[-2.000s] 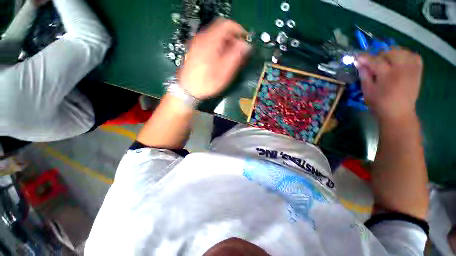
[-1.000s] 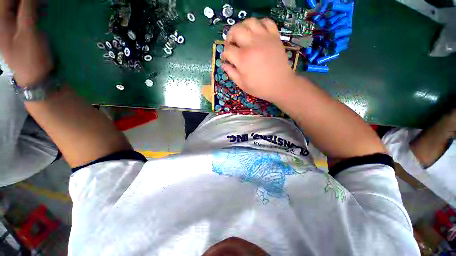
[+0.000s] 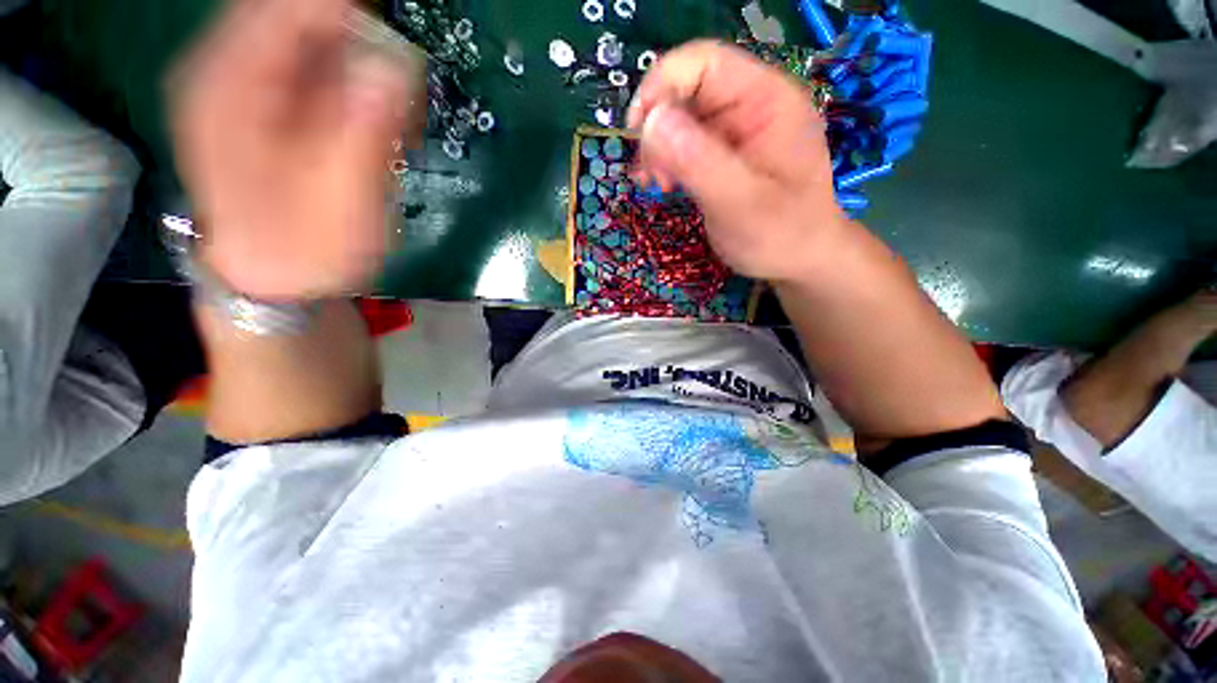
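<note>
The square parts box has a tan rim and stands at the table edge against my body. It is full of red wires and dull blue-grey round ends. My right hand is over its upper right part, with thumb and fingers brought together; whether they hold a small part cannot be told. My left hand is raised over the table left of the box and strongly blurred; its grip cannot be made out. White ring-shaped parts lie beyond the box, and more lie in the dark heap beside my left hand.
Blue cylinders are piled right of my right hand on the green table. A pale curved strip runs at the upper right. People's sleeves and arms show at the left and right.
My left hand has come from the far left edge toward the middle. My right hand has shifted slightly right, uncovering more of the box. The view has turned since the oldest frame.
</note>
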